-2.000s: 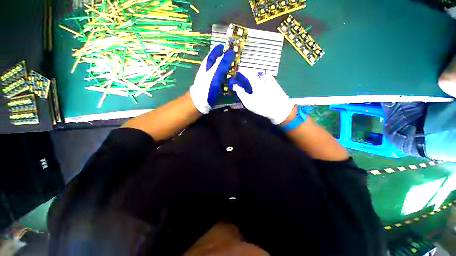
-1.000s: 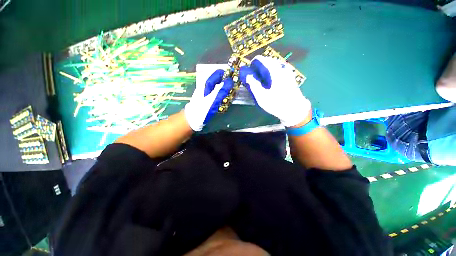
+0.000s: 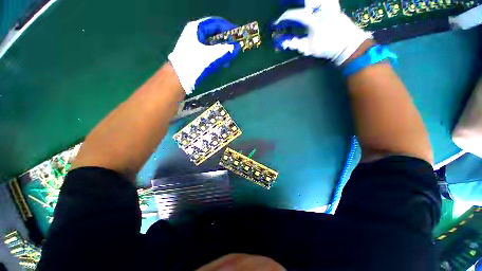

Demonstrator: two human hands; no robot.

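Note:
My gloved left hand [image 3: 203,50] holds a short board strip [image 3: 247,36] with its gold-and-dark end sticking out, over the far green surface. My gloved right hand [image 3: 317,32] is just right of it, fingers curled and blurred; whether it holds a single board is hidden. A row of finished boards [image 3: 401,7] runs right from my right hand. On the near bench lie a two-row PCB panel [image 3: 207,133] and, touching or close to its lower corner, a board strip [image 3: 249,168]. The grooved metal block [image 3: 191,193] lies nearer my body.
The waste strip heap [image 3: 50,177] is at left, partly behind my left arm. Board pieces [image 3: 21,249] lie on the dark tray at lower left. A dark and pale edge strip [image 3: 248,79] divides bench and far surface. A blue coiled cord [image 3: 346,172] hangs by my right arm.
Both hands have moved from above the metal block to the far surface, and the view has shifted forward with them. The two-row panel now lies flat, with my hands away from it.

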